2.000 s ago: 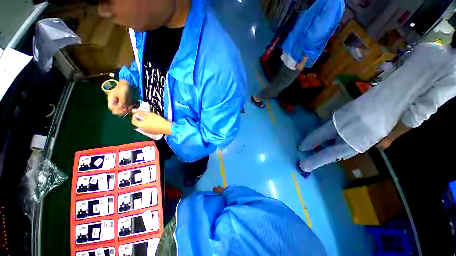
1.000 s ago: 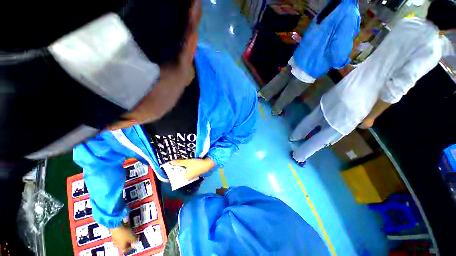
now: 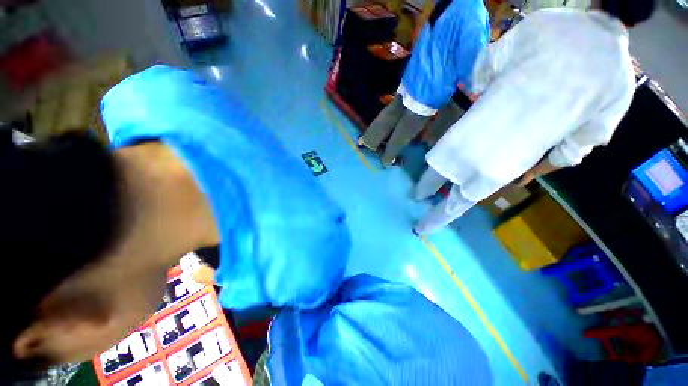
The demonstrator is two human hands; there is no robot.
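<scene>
No hand of mine shows; my blue sleeve or smock [image 3: 377,332] fills the bottom middle. Nearest in front of me is a red-orange phone tray [image 3: 161,320] at the lower left, cut off by the bottom edge. Its slots hold open phone assemblies [image 3: 186,319], white with black parts. A co-worker in a blue smock [image 3: 264,219] leans over the tray and hides its left and upper parts. The co-worker's hand [image 3: 202,274] is at the tray's far end, beside something white that I cannot make out.
A person in a white smock [image 3: 539,98] and another in a blue smock [image 3: 446,56] stand beyond the blue floor aisle [image 3: 362,219]. A yellow box [image 3: 539,230] and a blue stool [image 3: 585,275] stand under the right bench, which holds a lit screen [image 3: 664,177].
The co-worker has leaned further across the tray, head now at the left. The paper seen in the co-worker's hand earlier is no longer clear. My view has shifted, showing more of the right bench.
</scene>
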